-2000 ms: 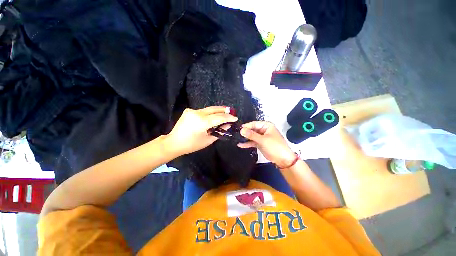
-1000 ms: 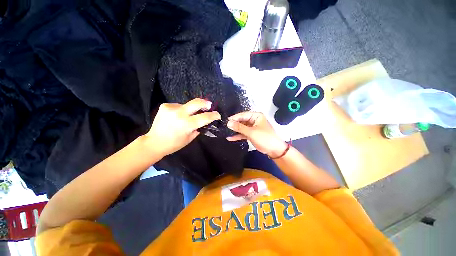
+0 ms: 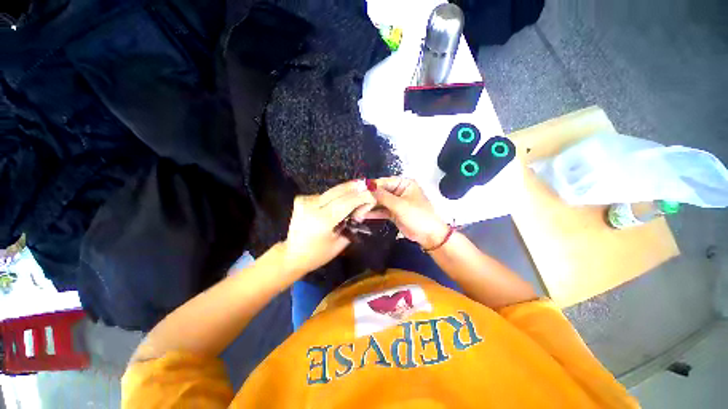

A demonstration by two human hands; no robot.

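A large black garment [image 3: 160,272] spreads over the table and down to my lap. Its nubbly, speckled part [image 3: 315,120] lies just beyond my hands. My left hand [image 3: 323,228] is closed on a dark fold of the garment. A small dark and shiny thing, perhaps metal snips [image 3: 357,228], shows under its fingers. My right hand [image 3: 411,214] has bent fingers, its fingertips against those of my left hand. A small red spot [image 3: 370,184] shows where they meet. What the right fingertips pinch is hidden; no needle or thread can be made out.
On the white table [image 3: 399,80] stand a steel flask [image 3: 441,48], a dark red-edged rectangle [image 3: 443,99] and three black thread cones [image 3: 471,164]. Right is a pale board [image 3: 591,256] with a plastic bag [image 3: 631,172] and a green-capped bottle [image 3: 638,212]. A red basket [image 3: 44,342] is lower left.
My left hand has moved right and my hands, apart a second ago, now touch at the fingertips. The shiny thing stays under my left fingers. The view has shifted.
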